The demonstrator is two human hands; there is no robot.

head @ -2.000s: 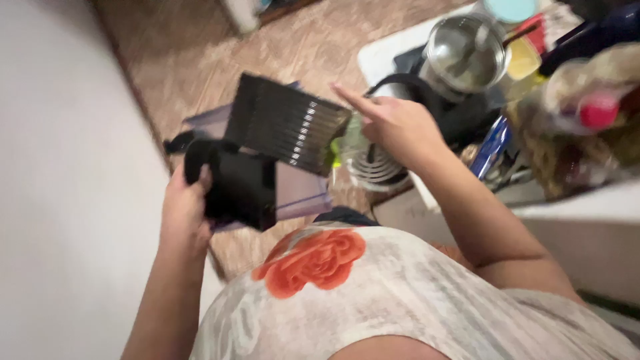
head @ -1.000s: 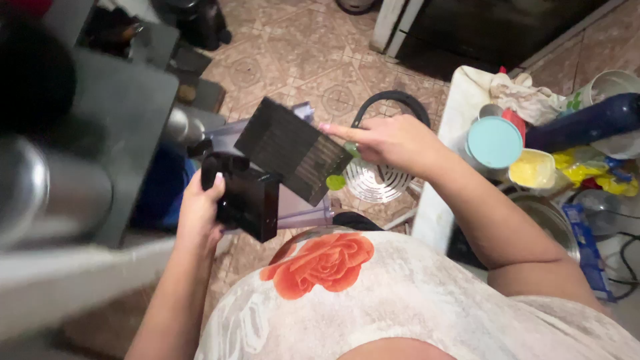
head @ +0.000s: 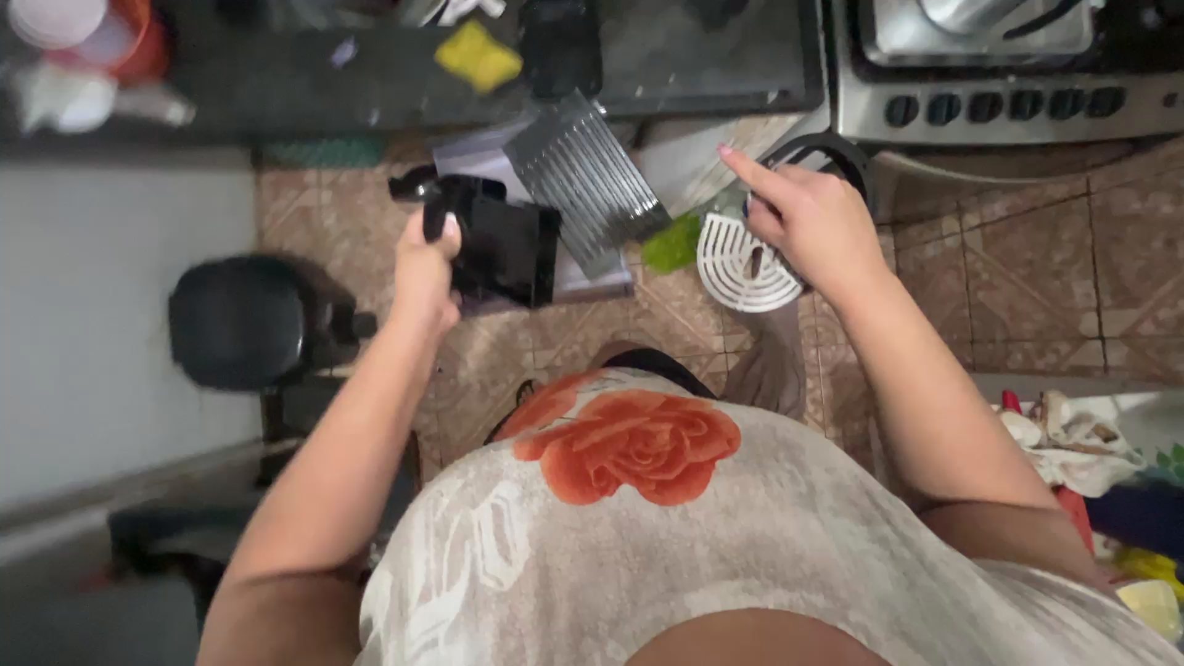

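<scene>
My left hand grips a black plastic part with a handle. Behind and beside that part, a clear plastic bin shows. A dark ribbed panel slants between my two hands; what holds it is hidden. The index finger of my right hand points out, while the other fingers curl over a white slotted disc. Around the far side of this hand curves a black ring-shaped part. A bright green piece, too blurred to identify, lies between the panel and the disc.
Ahead runs a dark countertop with a yellow sponge on it. A gas stove with knobs adjoins it at the right. At left is a black chair; below lies the tiled floor. Cluttered items sit at lower right.
The view has swung strongly, from the cluttered table and open floor to the countertop and stove. My left hand keeps its hold on the black part, and the disc remains beneath my right hand.
</scene>
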